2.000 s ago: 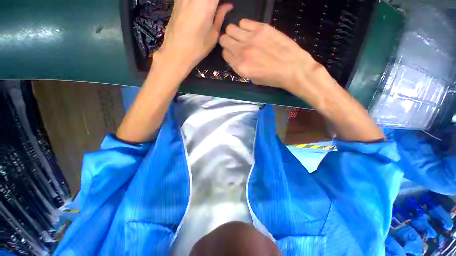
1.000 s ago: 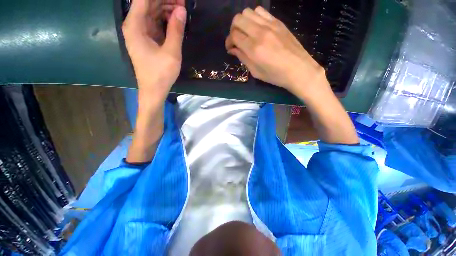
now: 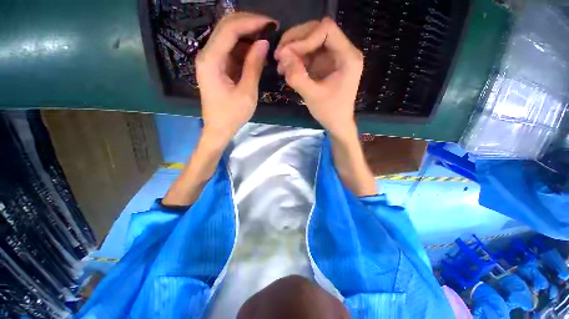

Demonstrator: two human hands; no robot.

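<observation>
My left hand [image 3: 231, 71] is over the middle of the black tray [image 3: 399, 117], with a small dark part [image 3: 269, 31] between its thumb and index finger. My right hand [image 3: 324, 68] is just to the right of it, thumb and fingertips pinched close to the part. Whether the right fingertips hold something tiny cannot be told. Dark glossy parts lie jumbled at the tray's left [image 3: 181, 47]. Small gold-coloured pieces [image 3: 274, 97] lie at the near edge, partly hidden by my hands. Rows of dark pieces with bright points [image 3: 402, 56] fill the tray's right.
The tray lies on a green bench [image 3: 68, 56]. Clear plastic trays [image 3: 518, 106] stand at the right. Dark wrapped strips [image 3: 37, 205] are at lower left, beside a brown cardboard box [image 3: 100, 162]. Blue stools [image 3: 468, 261] and a person's blue sleeve [image 3: 518, 187] show at the right.
My left hand was at the tray's left a second ago and has moved right with a dark part. My right hand has turned and its fingertips now meet close to the left's.
</observation>
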